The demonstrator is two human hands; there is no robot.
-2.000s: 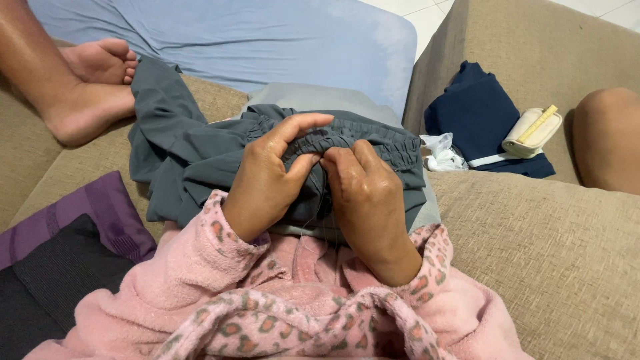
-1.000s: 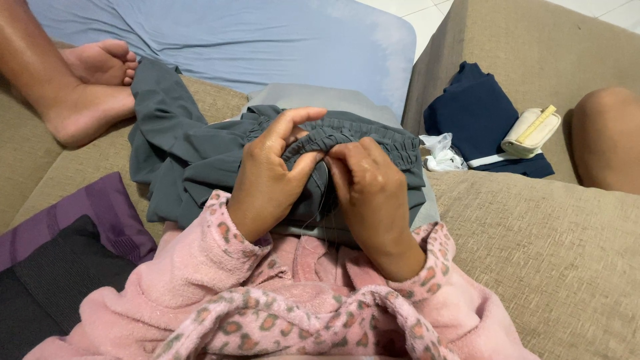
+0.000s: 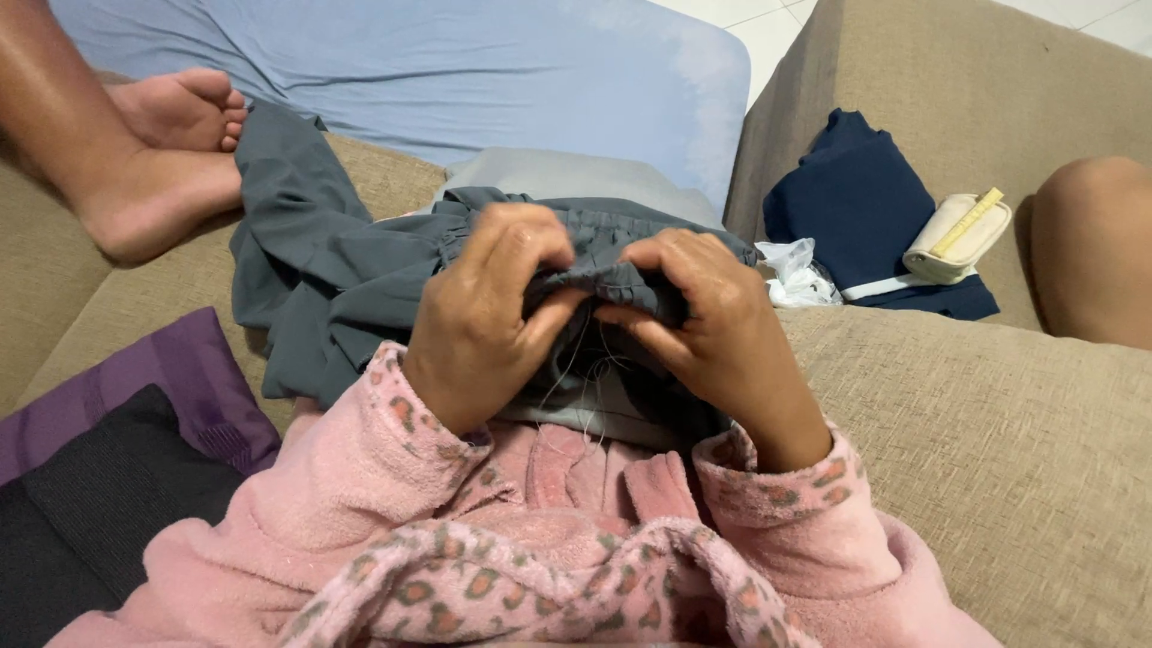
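A dark grey-green garment (image 3: 306, 243) with a gathered elastic waistband (image 3: 612, 283) lies across my lap. My left hand (image 3: 486, 315) pinches the waistband between thumb and fingers. Just to its right, my right hand (image 3: 711, 315) grips the same band, with a short stretch of gathered cloth between the two hands. Loose pale thread (image 3: 589, 387) hangs in loops below the band. Whether a needle is in my fingers cannot be seen.
At the right, a navy folded cloth (image 3: 846, 207), a cream pouch with a yellow measuring tape (image 3: 958, 236) and a white plastic bag (image 3: 796, 274) rest on the sofa (image 3: 972, 423). Purple fabric (image 3: 153, 387) and black fabric (image 3: 117, 495) lie left. Another person's feet (image 3: 171, 180) touch the garment.
My hands have moved apart along the waistband, and my right hand has turned so that its thumb and fingers hold the band's edge. The loose thread shows more plainly below.
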